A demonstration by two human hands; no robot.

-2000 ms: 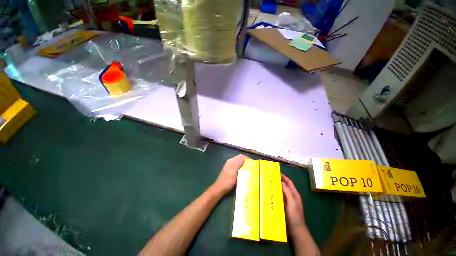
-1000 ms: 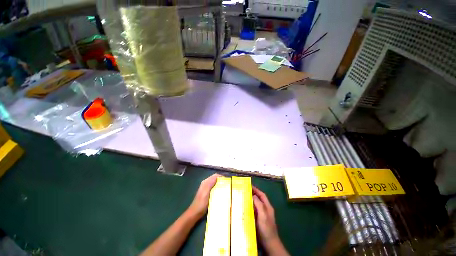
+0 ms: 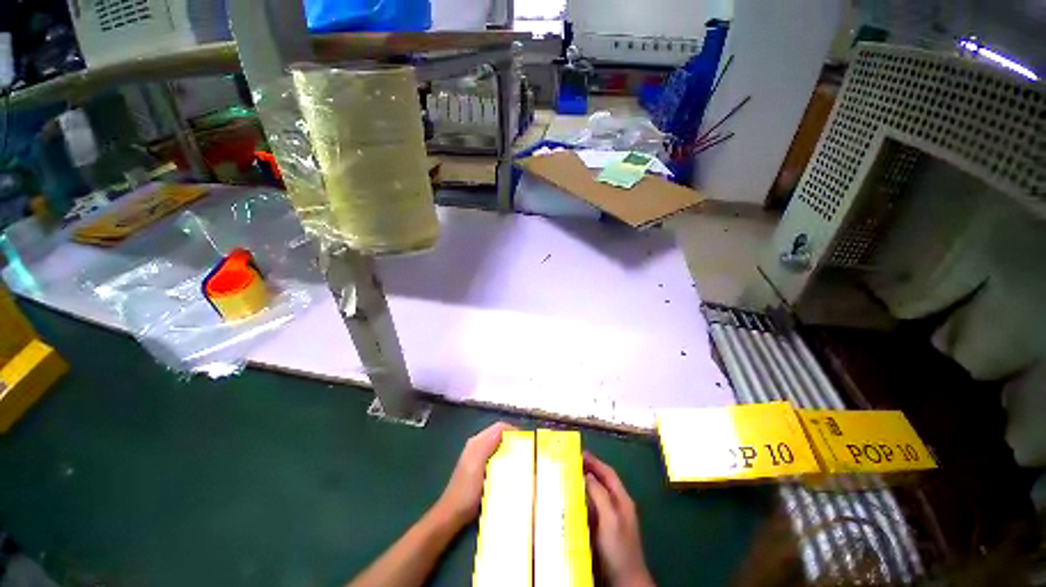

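Two yellow retail boxes [image 3: 535, 510] stand on edge side by side, low in the middle of the view, with a thin gap line between them. Their near ends are cut off by the bottom edge. My left hand [image 3: 470, 476] presses on their left side and my right hand [image 3: 614, 518] on their right side, so both hands hold the pair between them. The boxes are over the dark green surface [image 3: 229, 482]; whether they touch it is hidden.
Two yellow boxes marked POP 10 [image 3: 740, 445] lie at the roller conveyor [image 3: 774, 355] on the right, before the cream housing [image 3: 826, 161]. A metal post [image 3: 373, 333] carries a pale film roll [image 3: 367, 161]. Plastic film and a tape roll [image 3: 237, 289] lie on the white bench.
Since two seconds ago the view has tilted up, so the held boxes and both hands appear lower and further left. Both hands keep holding the pair.
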